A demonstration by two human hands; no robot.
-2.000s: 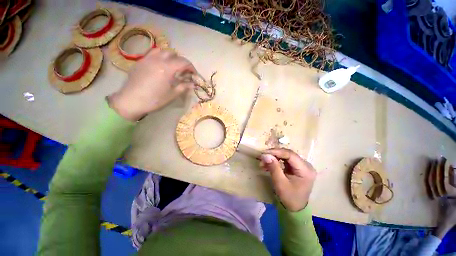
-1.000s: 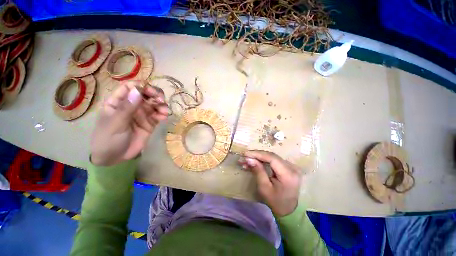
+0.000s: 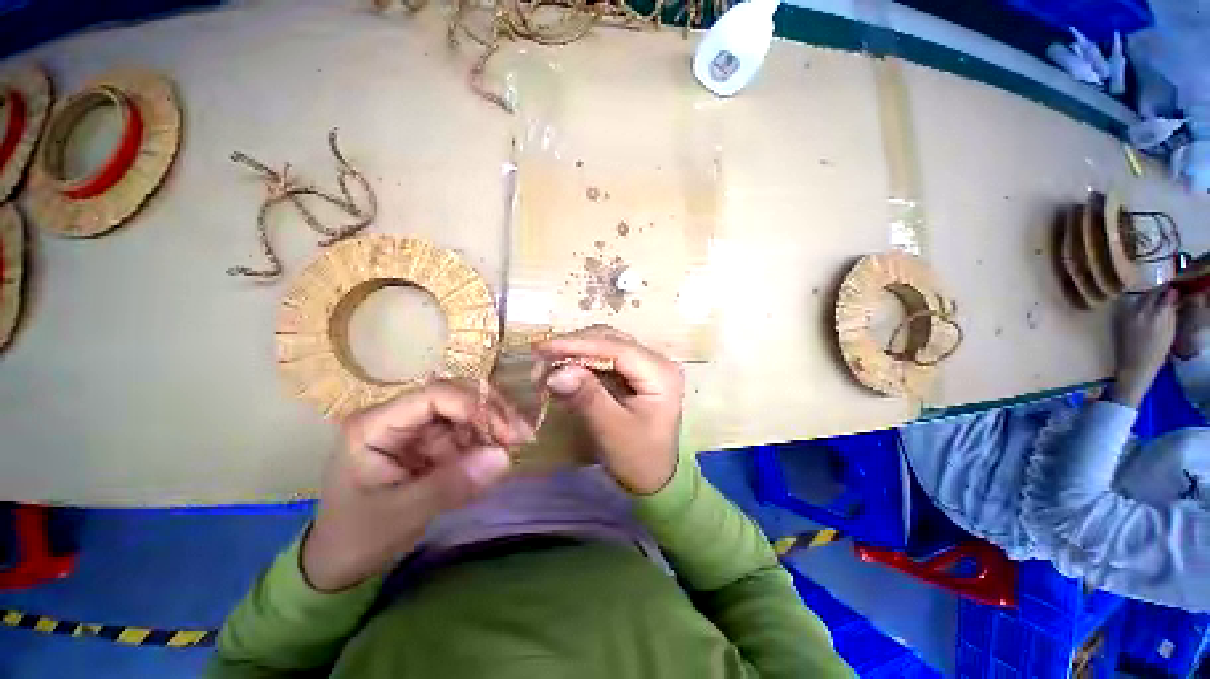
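Observation:
My left hand [image 3: 425,464] and my right hand [image 3: 617,405] are close together in front of me, at the near edge of the bench. Their fingertips pinch a thin brown twisted cord [image 3: 544,393] between them. A tan woven ring [image 3: 312,318] lies flat just beyond my left hand, its centre open. Loose cord ties [image 3: 299,199] lie behind the ring. The taped glue sheet [image 3: 624,199] lies right of the ring, with brown spots and a whitish blob.
A white glue bottle [image 3: 734,51] and a cord heap [image 3: 557,19] are at the far edge. Red-banded rings [image 3: 133,179] lie at left. A looped ring [image 3: 863,318] lies at right. Beyond it, a person's hand [image 3: 1144,338] is beside several rings [image 3: 1091,249].
My left hand has come from the upper left to meet my right hand, and the cord now spans both. The view has shifted right, showing more of the neighbour.

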